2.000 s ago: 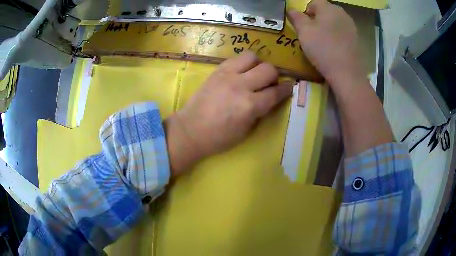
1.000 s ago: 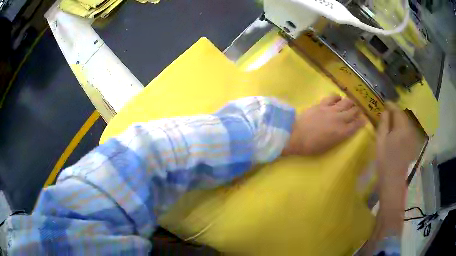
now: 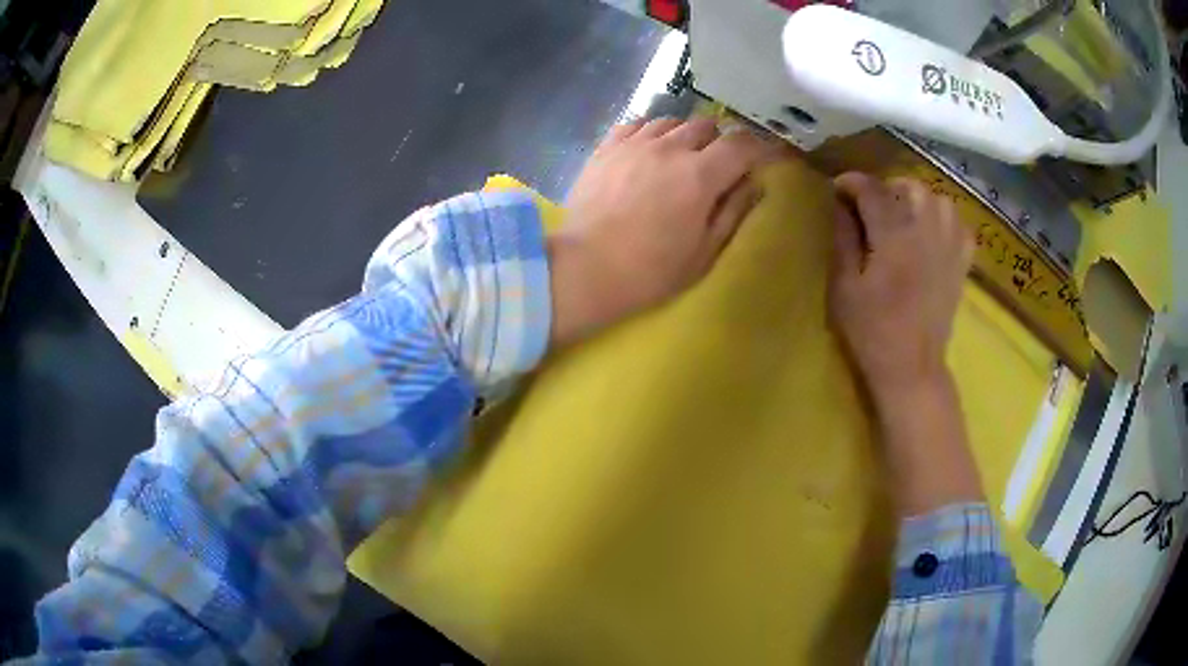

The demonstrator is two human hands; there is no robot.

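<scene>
A yellow panel [image 3: 678, 429] lies across the machine table, its near part raised in a broad fold. My left hand [image 3: 658, 215] lies on the panel's far left edge, fingers spread beside the machine head. My right hand [image 3: 899, 267] has its fingers curled at the panel's far right part, just before the clamp bar [image 3: 1010, 254], which bears black handwritten numbers. Whether the right fingertips pinch the cloth is hard to see. More yellow fabric and a white strip [image 3: 1036, 455] show right of my right hand.
A stack of cut panels [image 3: 196, 65] lies at the table's far left. The white lamp [image 3: 912, 81] hangs over the clamp bar beside the machine head [image 3: 743, 65]. The metal clamp plate [image 3: 1029, 215] is behind the bar. A black cord [image 3: 1146, 518] lies at the right.
My left hand has moved far left along the bar toward the machine head. My right hand has moved left too. The panel's near part is now folded up, and the view has shifted.
</scene>
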